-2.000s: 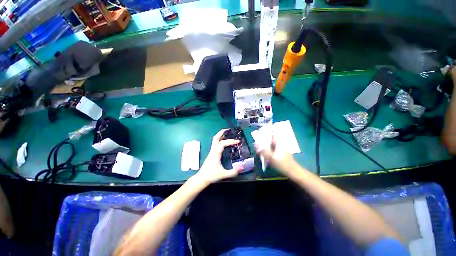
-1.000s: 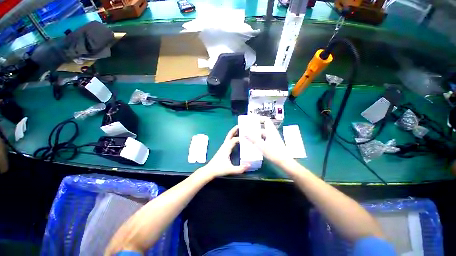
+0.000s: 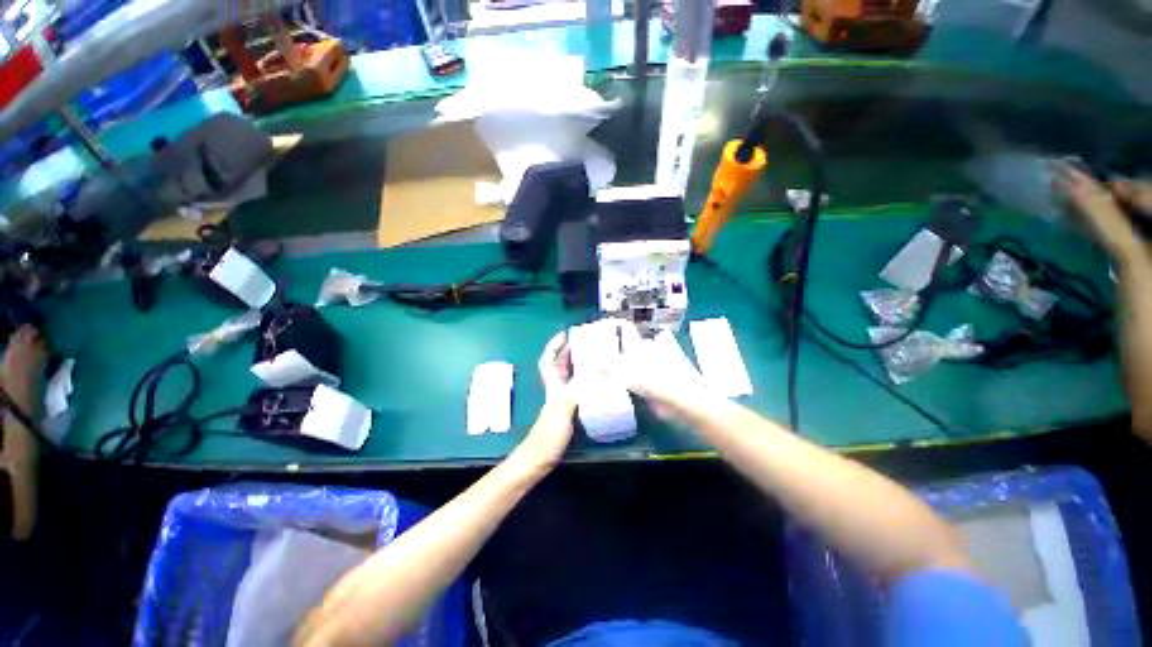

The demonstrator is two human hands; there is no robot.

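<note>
A device housing point(image 3: 603, 392) with a white cover on its top is in front of the screw feeder point(image 3: 642, 284), near the bench's front edge. My left hand point(image 3: 556, 394) holds it from the left side. My right hand point(image 3: 657, 377) is blurred at its upper right side, on or beside the white cover; its fingers are partly hidden. A flat white cover point(image 3: 720, 356) lies right of my right hand. A single white plate point(image 3: 490, 398) lies to the left. The orange electric screwdriver point(image 3: 729, 196) hangs behind, right of the feeder.
Corded units point(image 3: 307, 416) lie at the left and more point(image 3: 929, 259) at the right, with wrapped cord ends point(image 3: 929, 353). Blue bins point(image 3: 278, 506) stand below the bench edge at both sides. Another person's hand point(image 3: 1089, 196) is at the far right and another point(image 3: 22, 360) at the far left.
The black inside of the housing showed two seconds ago; a white cover now hides it. The white pieces right of my right hand were partly hidden by it. The camera view has shifted.
</note>
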